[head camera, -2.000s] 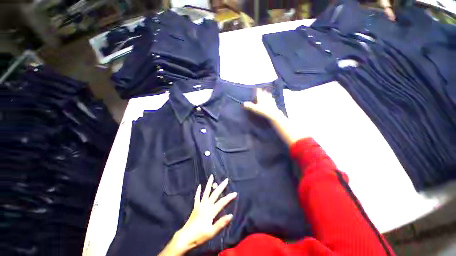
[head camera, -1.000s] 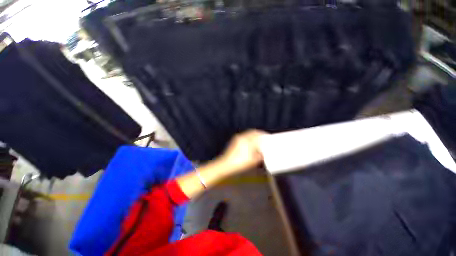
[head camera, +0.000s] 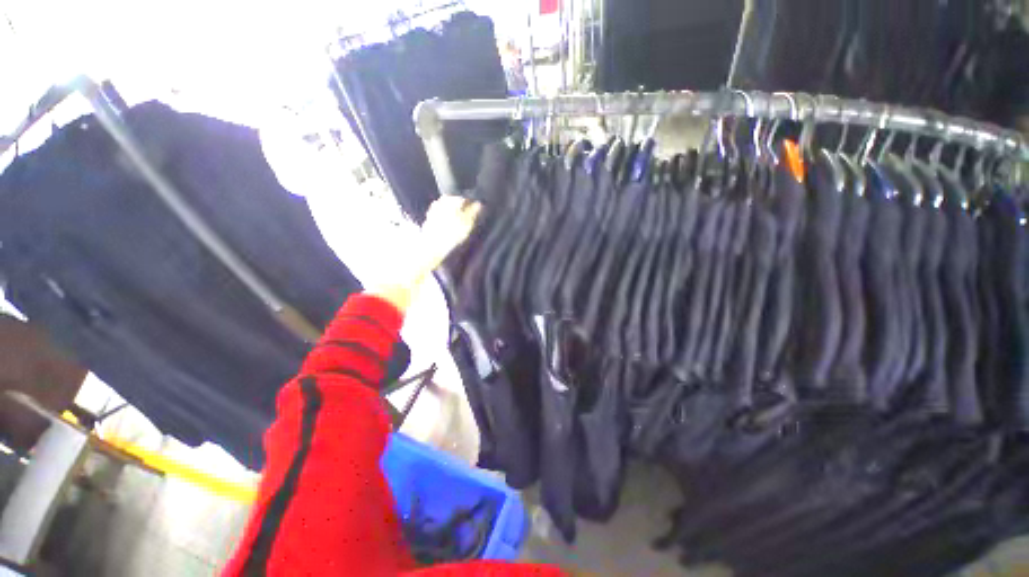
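Note:
Many dark navy denim shirts (head camera: 700, 271) hang side by side on a curved grey metal rail (head camera: 677, 105), with silver hooks over the pipe. My left hand (head camera: 450, 223), in a red sleeve with a black stripe, is at the left end of the row. Its fingers are curled where the rack's upright meets the first shirt; glare hides whether they grip the pipe or the cloth. My right hand is not in view.
A blue plastic crate (head camera: 451, 496) with dark hangers stands on the floor below my arm. Another rack of dark garments (head camera: 135, 259) is at the left, with more behind. A yellow line (head camera: 169, 462) crosses the grey floor.
The view has turned from the table with the laid-out shirt to the garment racks. My left hand has gone from the table's edge to the rack's left end. My right hand has left the view.

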